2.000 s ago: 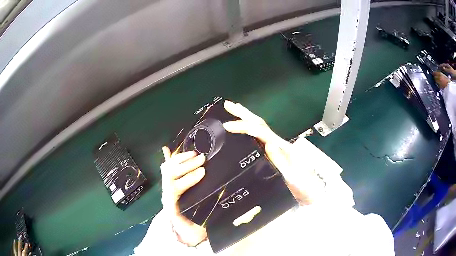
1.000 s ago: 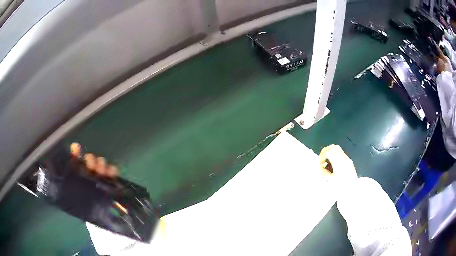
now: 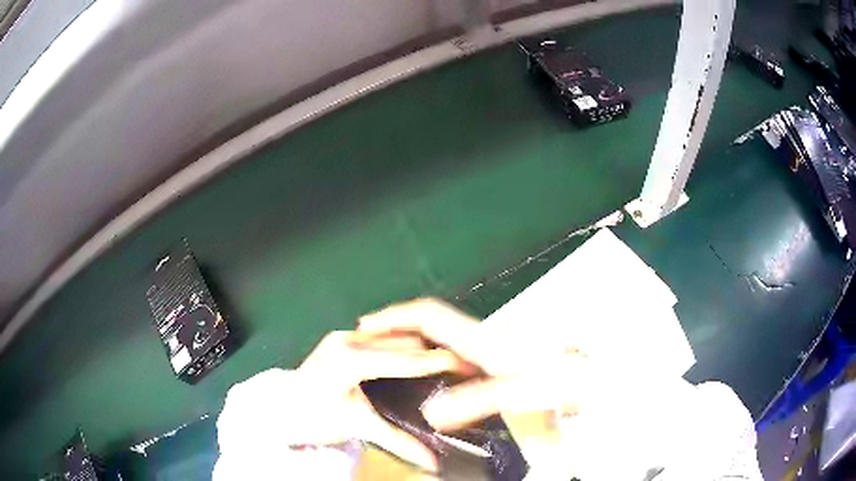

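Note:
A black retail box (image 3: 409, 398) is low in the middle, mostly covered by my hands. My left hand (image 3: 361, 385) wraps its left side. My right hand (image 3: 474, 376) lies over its right side, with fingers across its dark face. The fingers of both hands overlap above the box. Whether a small sticker is at the fingertips cannot be told. Bright white overexposed sheets (image 3: 601, 296) lie to the right of the hands, at the near edge of the belt.
On the green conveyor belt (image 3: 375, 225) lie a black box at left (image 3: 191, 319), one at upper right (image 3: 582, 86) and one cut off at lower left (image 3: 79, 460). A white post (image 3: 680, 113) stands right of centre. Dark stacked boxes (image 3: 817, 160) lie far right, with blue (image 3: 807, 376) below.
My left hand has come back from the far left, where it held a blurred black box. My right hand has left the sheets' right edge. Both hands now meet on a box at bottom centre.

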